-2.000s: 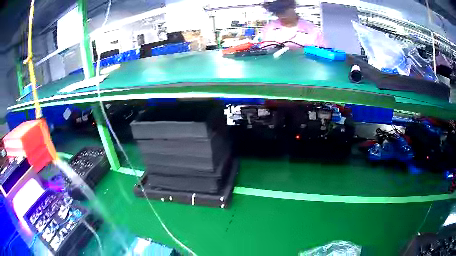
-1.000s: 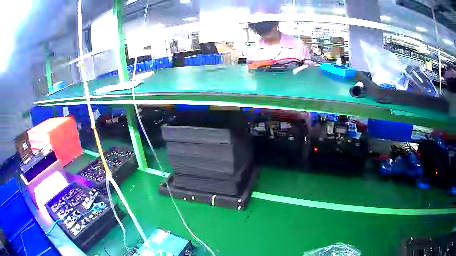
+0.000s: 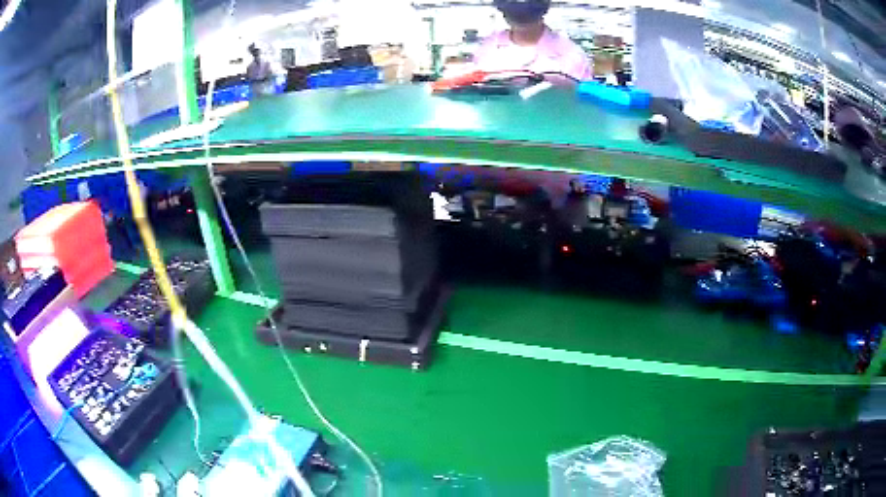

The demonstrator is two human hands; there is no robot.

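Observation:
Neither of my hands shows. Nearest in front of me, a clear crinkled plastic bag (image 3: 607, 470) lies on the green bench at the bottom edge. A black component tray (image 3: 811, 466) with small boards is cut off at the bottom right. A light blue box (image 3: 260, 461) stands at the lower left, with cables and a clear hose beside it. A tall block of stacked black trays (image 3: 340, 262) stands at the back of the bench.
A board-filled tray (image 3: 105, 388) stands at left by a purple-white glow, with orange-red bins (image 3: 68, 248) behind. A yellow air line (image 3: 146, 238) hangs at left. A green shelf (image 3: 418, 121) crosses above, holding a blue object and dark rolls. A person in pink (image 3: 534, 49) is beyond.
The view has shifted between frames. The tray at the bottom right and the plastic bag show more fully now. The blue box shows more than two seconds ago.

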